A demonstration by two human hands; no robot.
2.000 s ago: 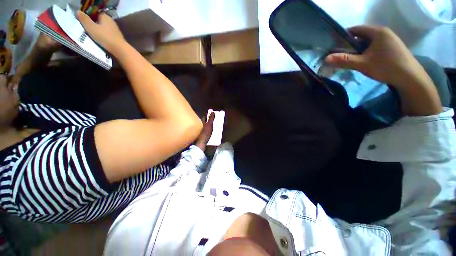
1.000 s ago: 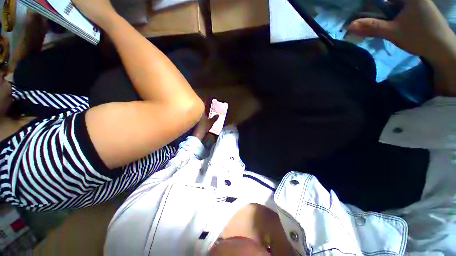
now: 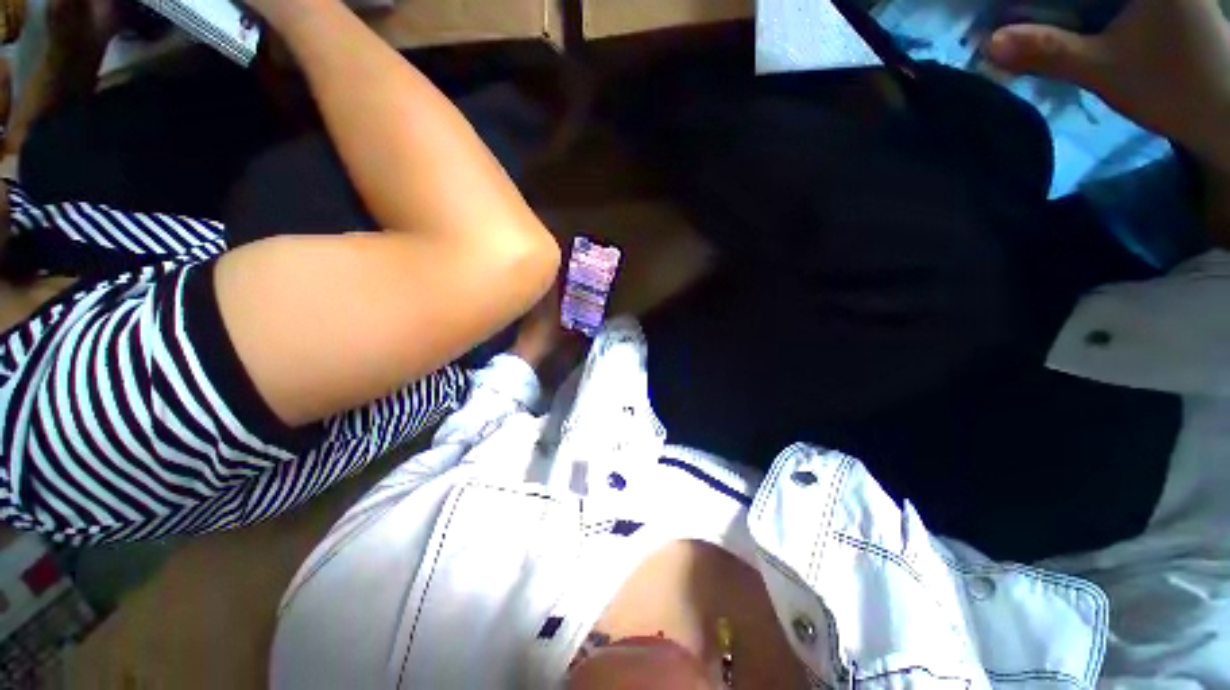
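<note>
My left hand point(image 3: 540, 333) is small and dim beside my lap, partly hidden by a neighbour's elbow. It holds a smartphone point(image 3: 590, 286) upright, its screen lit pink and purple. My right hand point(image 3: 1126, 68) is at the top right, cut off by the picture's edge, with its thumb showing. It holds a long mirror-shaped unit that is almost wholly out of the picture. Only a strip of its dark rim point(image 3: 877, 34) shows at the top, left of the thumb.
A person in stripes point(image 3: 135, 391) sits at the left, a bare arm point(image 3: 418, 175) reaching up to a white booklet point(image 3: 209, 24). Brown cartons point(image 3: 472, 22) are at the top. A white sheet or table corner point(image 3: 805, 38) and a crumpled light-blue bag point(image 3: 1099, 142) are at the upper right.
The view has tilted down, so the mirror-shaped unit, booklet and right hand have slid up and mostly out. The phone screen has gone from white to pink and purple.
</note>
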